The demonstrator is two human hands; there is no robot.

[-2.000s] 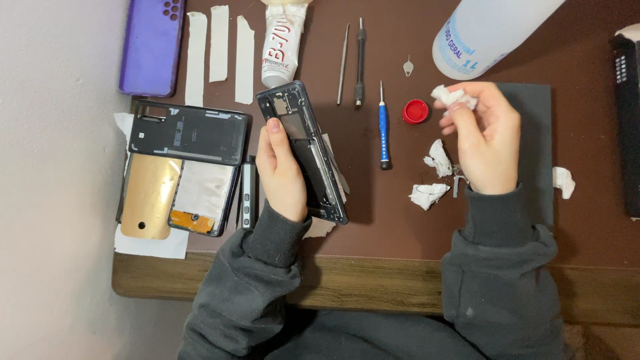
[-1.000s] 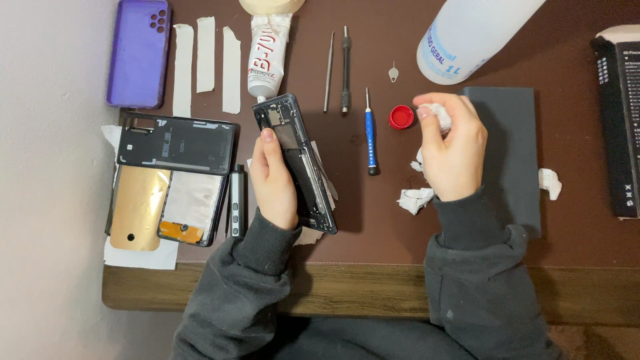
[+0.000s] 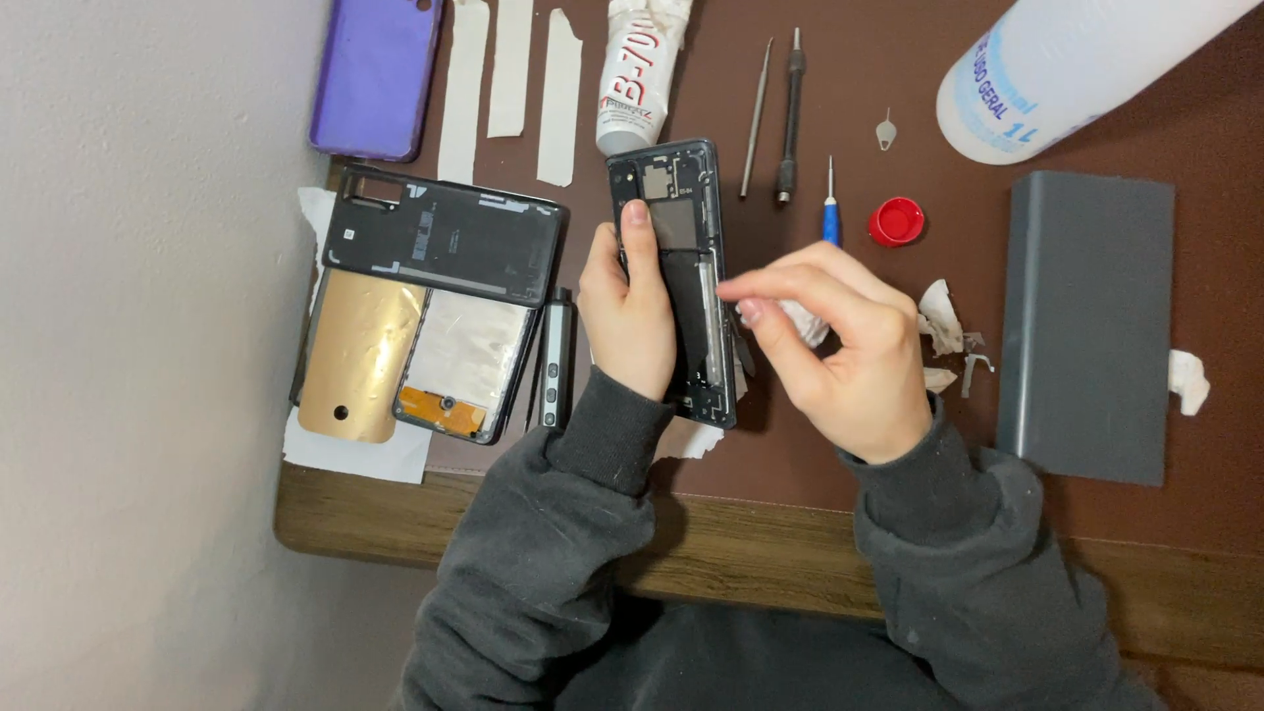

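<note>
My left hand point(image 3: 632, 306) grips a black smartphone frame point(image 3: 699, 296) by its left edge, thumb on the inner face, at the middle of the desk. The frame stands nearly upright in view, its top by the cap of a B-7000 glue tube point(image 3: 637, 84). Close to the frame's right edge is my right hand point(image 3: 849, 336), index finger and thumb extended; whether the fingertip touches the edge cannot be told. A crumpled white tissue point(image 3: 808, 323) is held in its palm, partly hidden by the fingers. Just beyond the right hand lies a blue-handled screwdriver point(image 3: 830, 212).
A phone back cover point(image 3: 444, 232), a gold plate point(image 3: 360, 355) and a screen assembly point(image 3: 474, 346) lie left, below a purple case point(image 3: 375, 79). A metal pick point(image 3: 756, 118), red cap point(image 3: 897, 222), SIM ejector pin point(image 3: 886, 130), large white bottle point(image 3: 1047, 79) and dark grey block point(image 3: 1086, 326) stand or lie about.
My right hand has moved left, from beside the red cap to the phone frame's right edge, with the tissue in it. The left hand still holds the frame.
</note>
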